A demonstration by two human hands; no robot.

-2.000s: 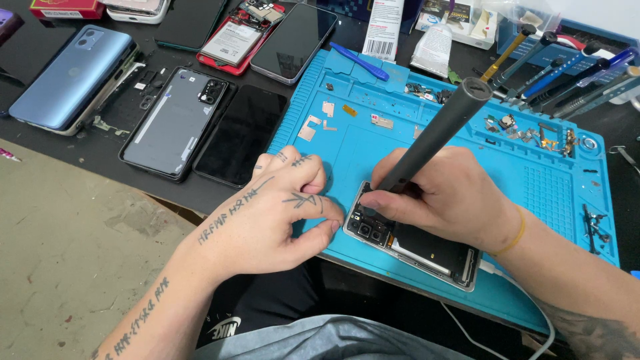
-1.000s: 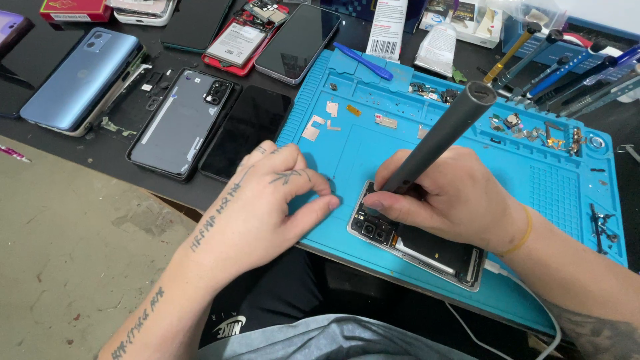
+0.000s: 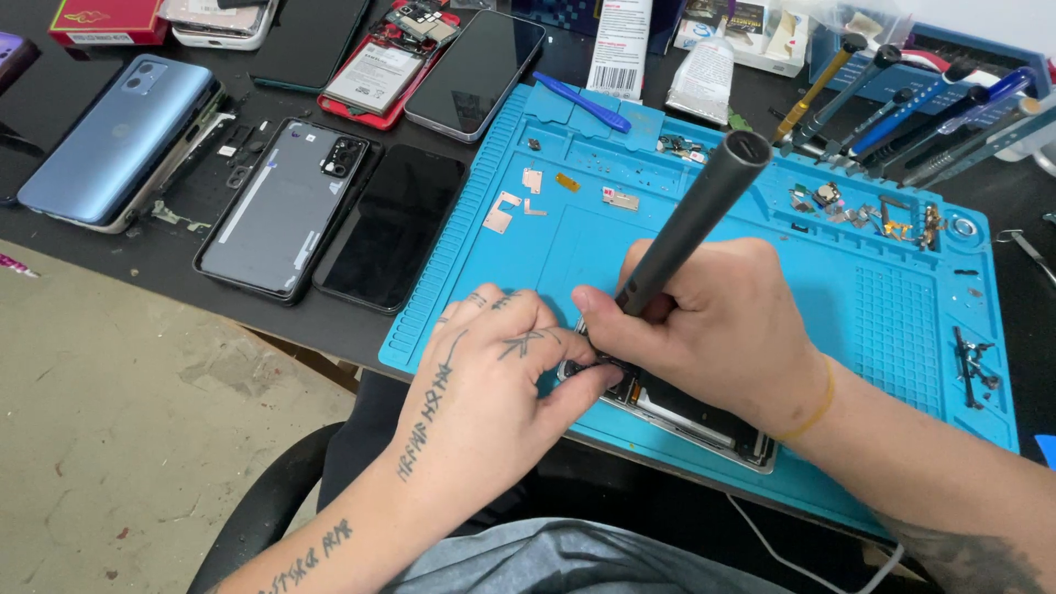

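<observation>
An opened smartphone (image 3: 701, 417) lies on the blue silicone repair mat (image 3: 544, 260) near its front edge, its inside facing up. My right hand (image 3: 709, 330) grips a dark pen-shaped electric screwdriver (image 3: 693, 214), tilted, with its tip hidden behind the fingers over the phone's upper part. My left hand (image 3: 511, 371) pinches a small dark part at the phone's camera end between thumb and forefinger; the fingers cover most of it, so its kind cannot be told. Small metal shields (image 3: 502, 212) and a metal bracket (image 3: 620, 199) lie farther back on the mat.
Left of the mat are a dark phone (image 3: 392, 227), a grey back cover (image 3: 285, 210) and a blue phone (image 3: 120, 136). A blue pry tool (image 3: 582, 102) lies on the mat's back edge. Screwdrivers (image 3: 837, 95) stand at the back right, behind trays of small parts (image 3: 858, 210).
My left hand has come in from beside the phone to its camera end and has taken hold of a small part. My right hand still holds the screwdriver over the phone.
</observation>
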